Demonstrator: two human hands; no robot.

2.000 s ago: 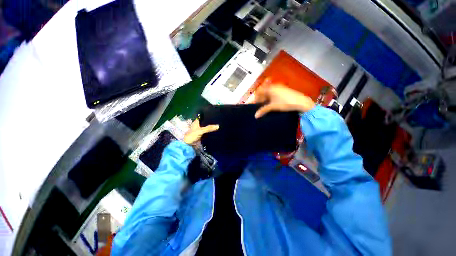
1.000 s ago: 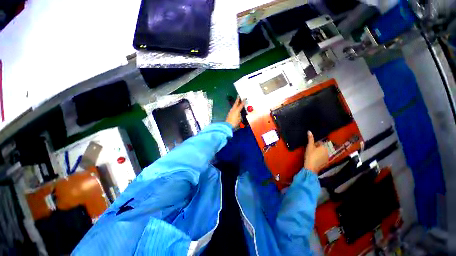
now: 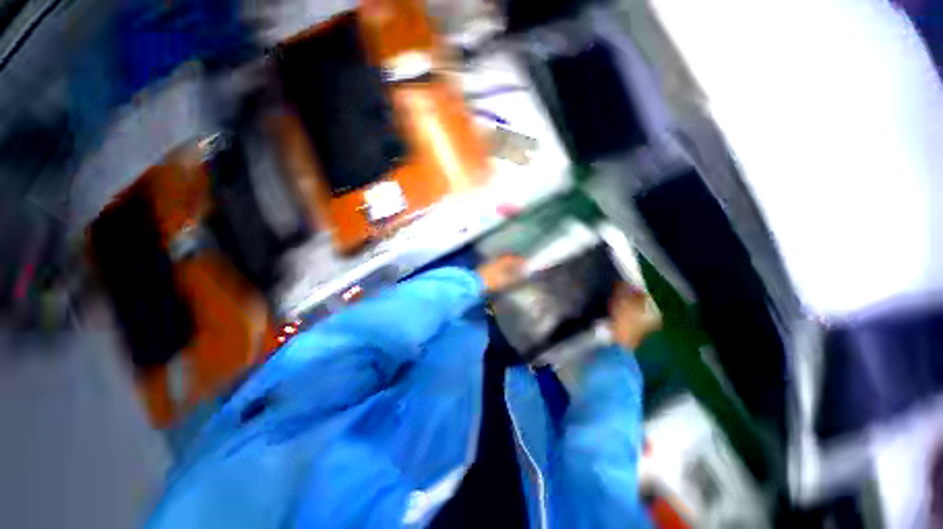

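Note:
A dark glossy rectangular panel [image 3: 567, 300] lies between my hands, close in front of my body, with pale crinkled sheets [image 3: 564, 240] around it. My left hand [image 3: 503, 274] is at the panel's left edge. My right hand [image 3: 631, 314] is at its right edge. Both hands seem to grip the edges, but the view is strongly blurred and the fingertips are not clear. Whether the panel is lifted off the sheets cannot be told.
At upper left, an orange fixture plate [image 3: 443, 134] bears a black panel [image 3: 339, 103]. Another orange plate [image 3: 222, 300] with a black panel [image 3: 140, 279] is farther left. Dark panels [image 3: 713, 279] lie beside the green bench [image 3: 677, 329]. A white table [image 3: 827, 134] is at right.
The view has swung round to the other machine with orange plates. My hands have left the first orange fixture and its black panel and are now at the glossy panel on the sheets.

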